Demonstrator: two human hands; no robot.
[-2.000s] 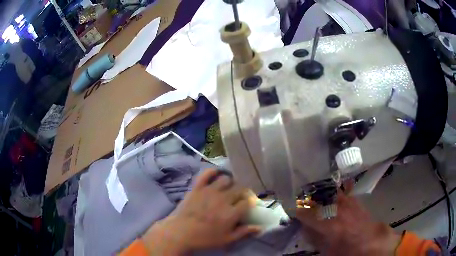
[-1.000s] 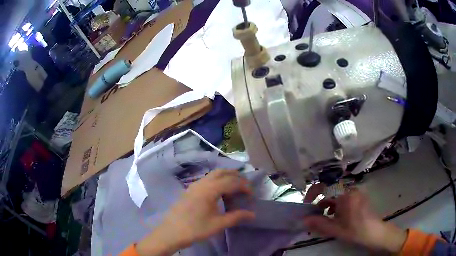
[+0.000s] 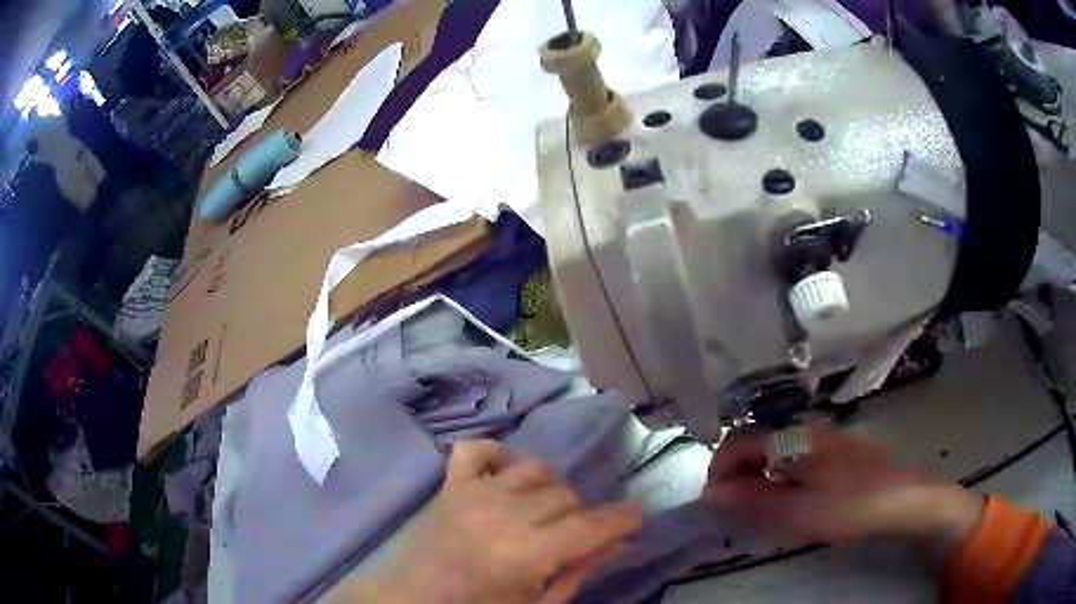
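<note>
Grey-lilac cloth (image 3: 319, 472) lies folded and bunched left of the machine and runs along the bed below its head. The off-white sewing machine head (image 3: 755, 201) fills the right centre and hides most of the needle area. My left hand (image 3: 502, 531) lies on the cloth, fingers towards the needle area; its grip is unclear. My right hand (image 3: 838, 486) is blurred below the head, fingertips at the cloth's right end, partly behind the white ribbed knob (image 3: 791, 444). A narrow white strip (image 3: 316, 407) loops over the cloth.
Brown cardboard (image 3: 218, 319) lies to the left with a light blue roll (image 3: 251, 175) on it. White pieces (image 3: 472, 118) lie behind the machine beside dark purple cloth (image 3: 422, 73). An olive patterned scrap (image 3: 539, 313) touches the head's left side. A dark cable crosses the table at right.
Since one second ago, my left hand has moved down and slightly right over the cloth. My right hand has shifted a little, its fingers now under the knob. The cloth between the hands has moved lower.
</note>
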